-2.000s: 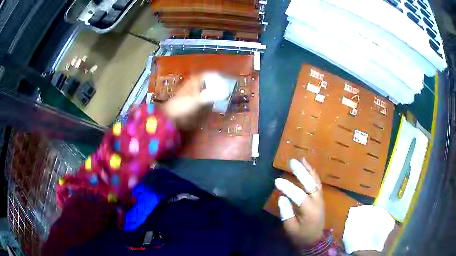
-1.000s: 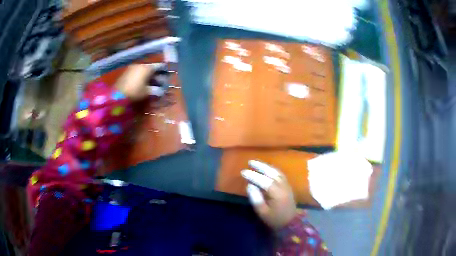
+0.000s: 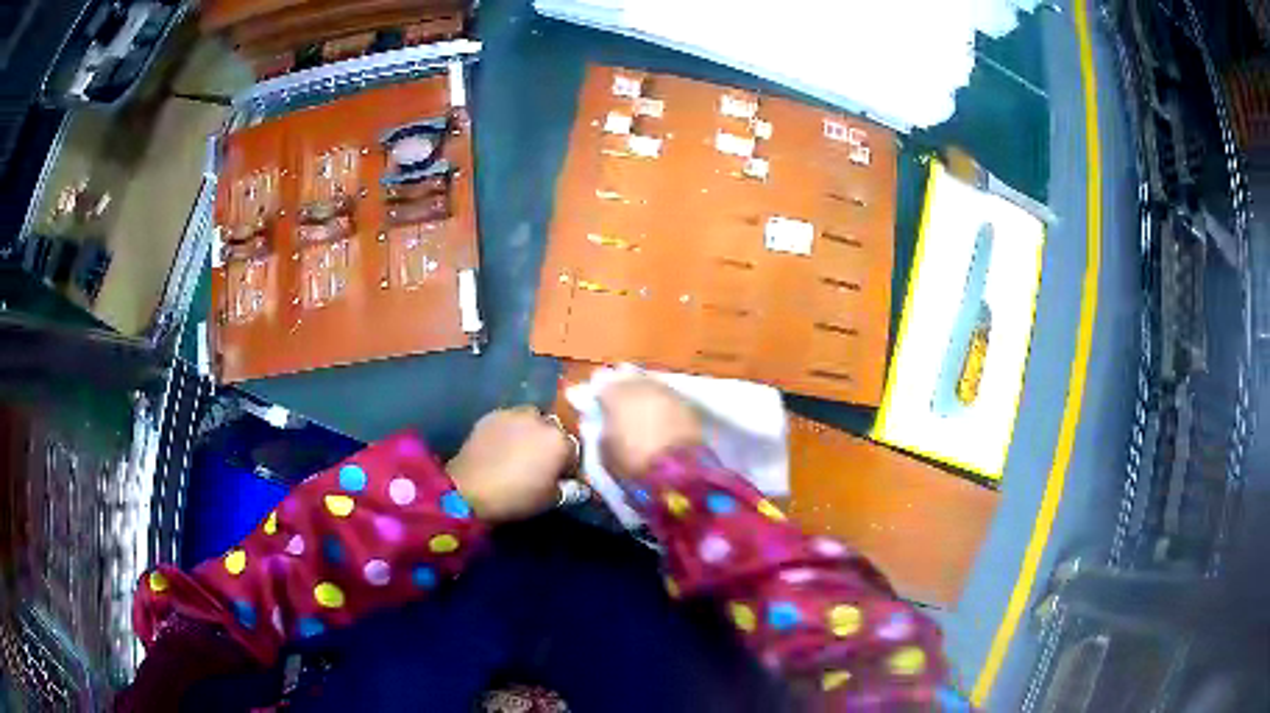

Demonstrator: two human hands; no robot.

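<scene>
My right hand (image 3: 644, 421) is on a white wiping cloth (image 3: 745, 429) and grips its left part. The cloth lies over the left part of a lower orange-brown plate (image 3: 891, 504). My left hand (image 3: 515, 464) is close to the cloth's left edge, fingers curled; whether it holds anything is hidden. The orange-brown assembly jig (image 3: 355, 334) lies at the left with three columns of nests. A dark part with a pale oval centre (image 3: 415, 149) sits in its upper right nest. A flat bakelite plate (image 3: 669, 314) with slots and pale pads lies right of it.
A loaded jig stack (image 3: 334, 17) stands behind the jig, and white blister trays (image 3: 794, 53) stand behind the plate. A yellow-handled knife (image 3: 971, 355) lies on a white, yellow-edged board (image 3: 1006, 418). A tan board (image 3: 126, 181) holds small parts at far left.
My right hand has taken hold of the cloth, which has moved left across the lower plate. My left hand has left the jig and come down beside the cloth. The view has shifted.
</scene>
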